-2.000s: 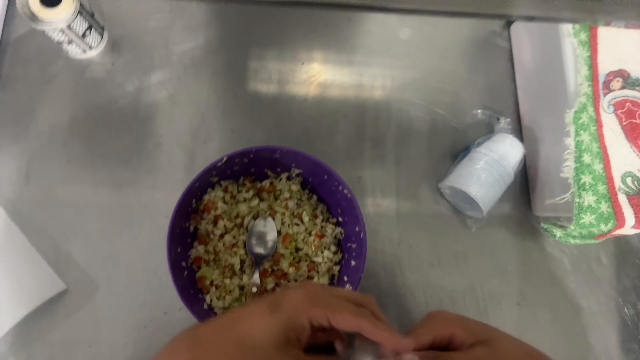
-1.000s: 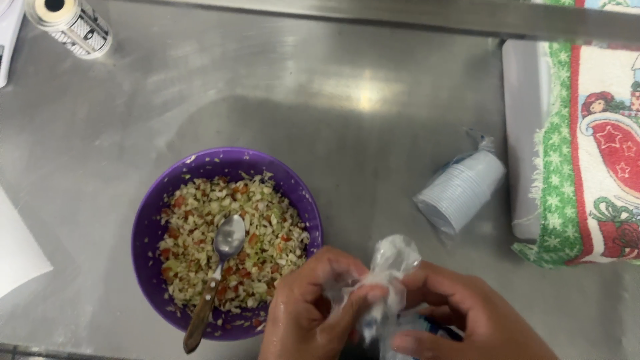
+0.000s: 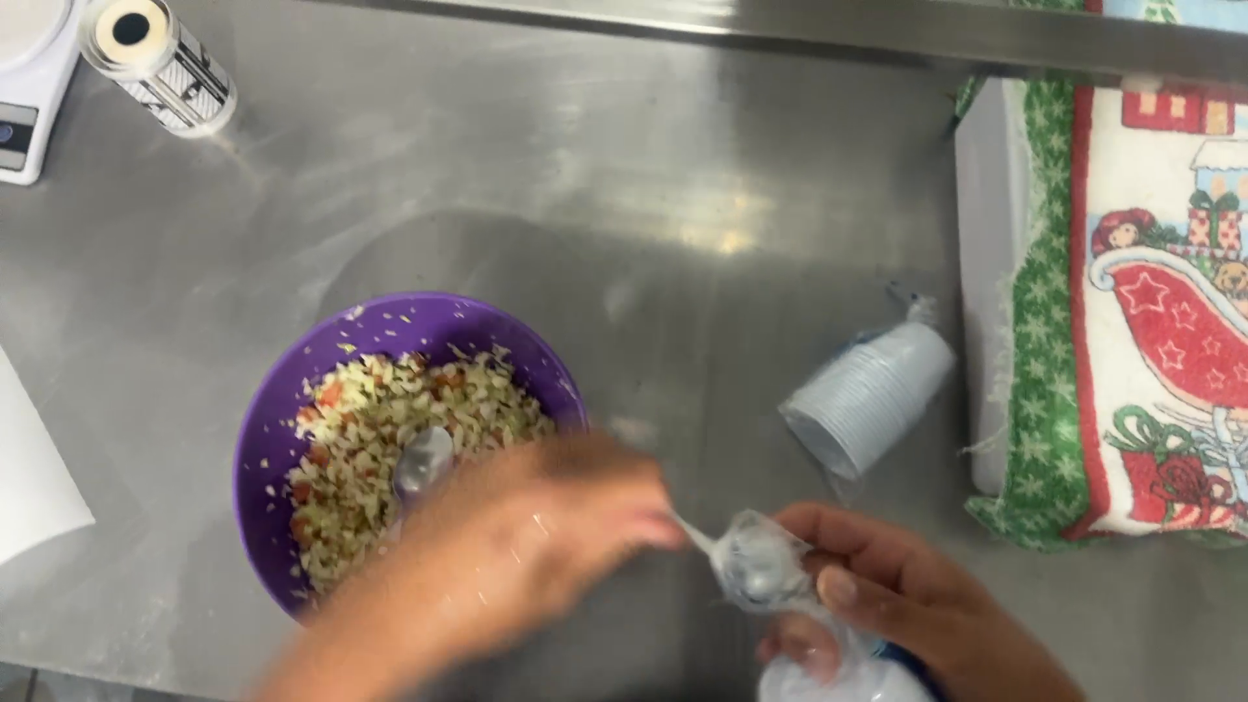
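Observation:
My left hand (image 3: 575, 517), blurred, pinches a stretched end of a clear plastic bag (image 3: 763, 563) just right of the purple bowl (image 3: 255, 419). The rest of that bag is in my right hand (image 3: 877, 575), with white and blue items inside that I cannot identify. Finely chopped vegetables (image 3: 341, 468) with white, green and orange-red bits fill much of the bowl. A metal spoon (image 3: 426, 456) lies in them, its handle hidden by my left arm. Up and to the right of my right hand, a wrapped stack of white plastic cups (image 3: 871, 398) lies on its side.
The metal worktop (image 3: 643, 361) has a raised rail (image 3: 760, 29) along its far side. A label roll (image 3: 161, 73) and a white kitchen scale (image 3: 29, 136) stand at the far left. White paper (image 3: 34, 478) lies at the left edge. A Christmas-patterned towel (image 3: 1160, 409) covers a pale container (image 3: 993, 292) at right.
My left hand has moved left and up from my right hand, pulling the bag's end out taut. One second ago both hands were close together on the bag.

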